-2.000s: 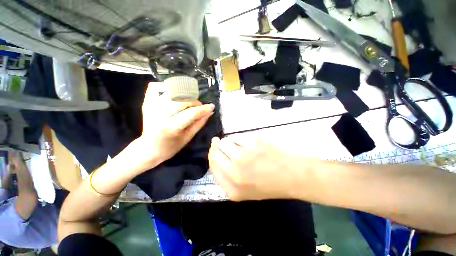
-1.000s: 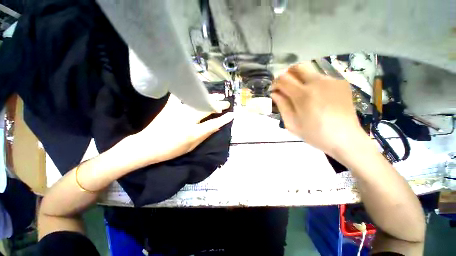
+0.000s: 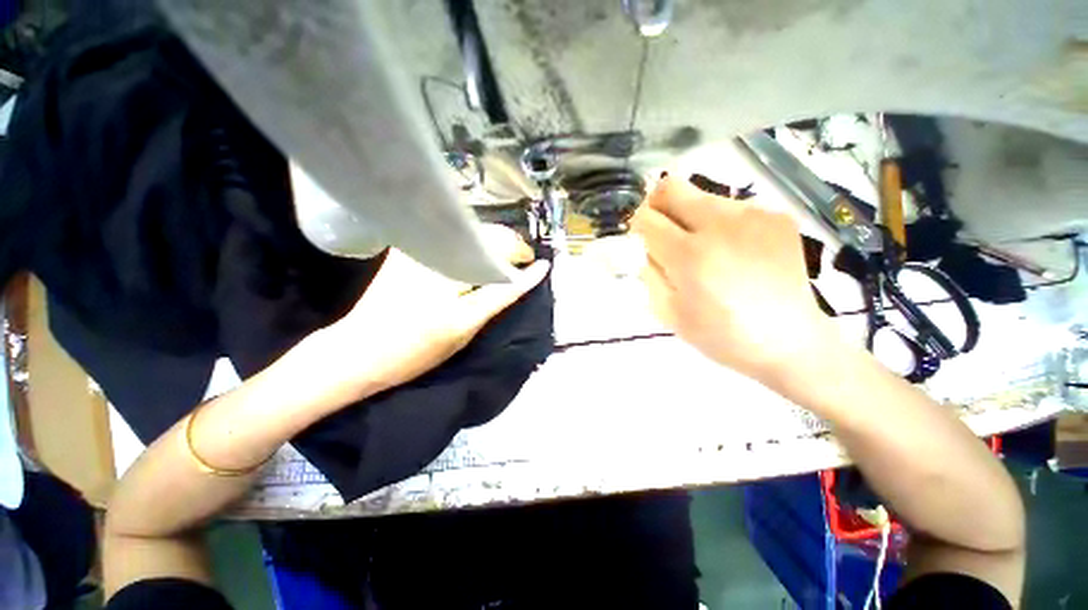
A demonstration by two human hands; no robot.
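Note:
The black garment [image 3: 442, 399] lies on the white table, its right edge under the presser foot and needle [image 3: 543, 221]. My left hand [image 3: 447, 292] lies on the cloth with its fingertips just in front of the foot, partly behind a pale curved machine part. My right hand [image 3: 722, 268] is raised to the right of the foot, near the round metal part [image 3: 603, 203] under the pale machine head [image 3: 764, 60]. Its fingers are bent together; whether they hold something small is hidden.
Black-handled fabric shears [image 3: 889, 280] and a wooden-handled tool [image 3: 892, 203] lie right of my right hand. A tape rule [image 3: 644, 467] runs along the table's front edge. A red basket [image 3: 850, 512] is below right. More garment hangs over the left side.
My right hand has left the table beside the cloth and risen right of the foot. My left hand stays at the garment. The camera view has shifted, with more machine head showing.

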